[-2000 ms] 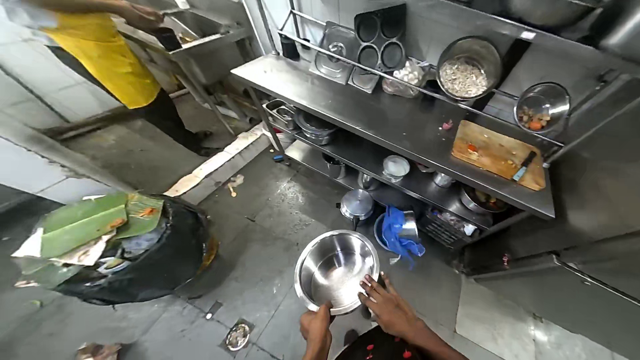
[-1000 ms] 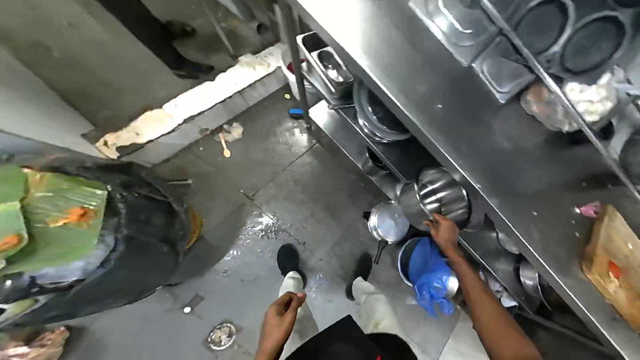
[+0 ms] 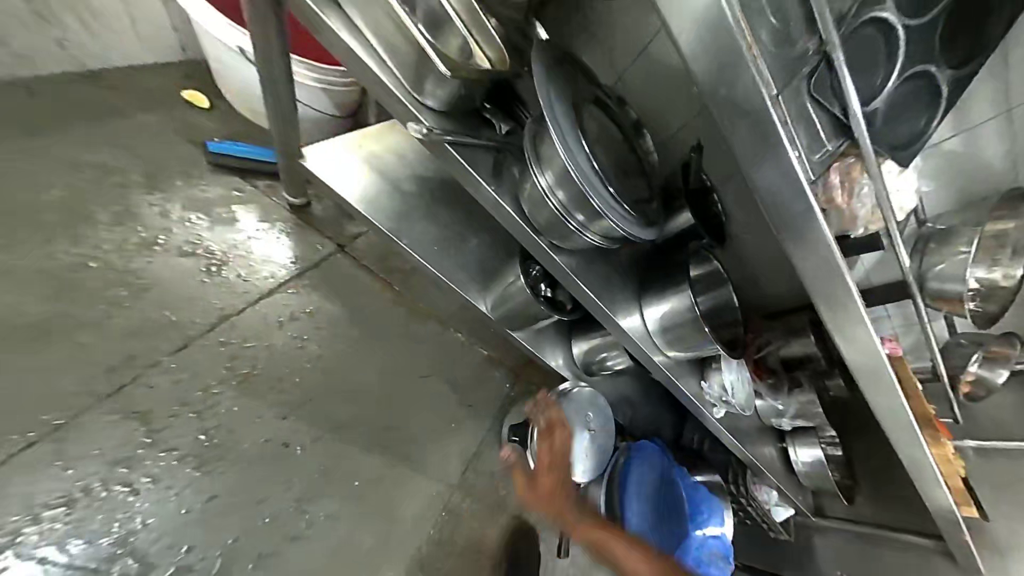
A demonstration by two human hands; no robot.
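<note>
My right hand reaches in from the lower right, fingers apart and slightly blurred, holding nothing that shows. It is over the left edge of a pressure cooker lid near the floor; whether it touches the lid is unclear. Right of the cooker, blue plastic covers part of a round vessel. A deep steel pot lies tilted on the shelf above, and farther left a steel pot bears a large round lid. My left hand is out of view.
A steel rack has a shelf edge, a low shelf and a leg. Beside the leg are a blue-topped brush and a white bucket. The floor is wet. A wooden board lies on the counter.
My right hand no longer holds the steel bowl it gripped one second ago, and now is over the pressure cooker lid. My left hand has left the view. The view has moved closer to the rack.
</note>
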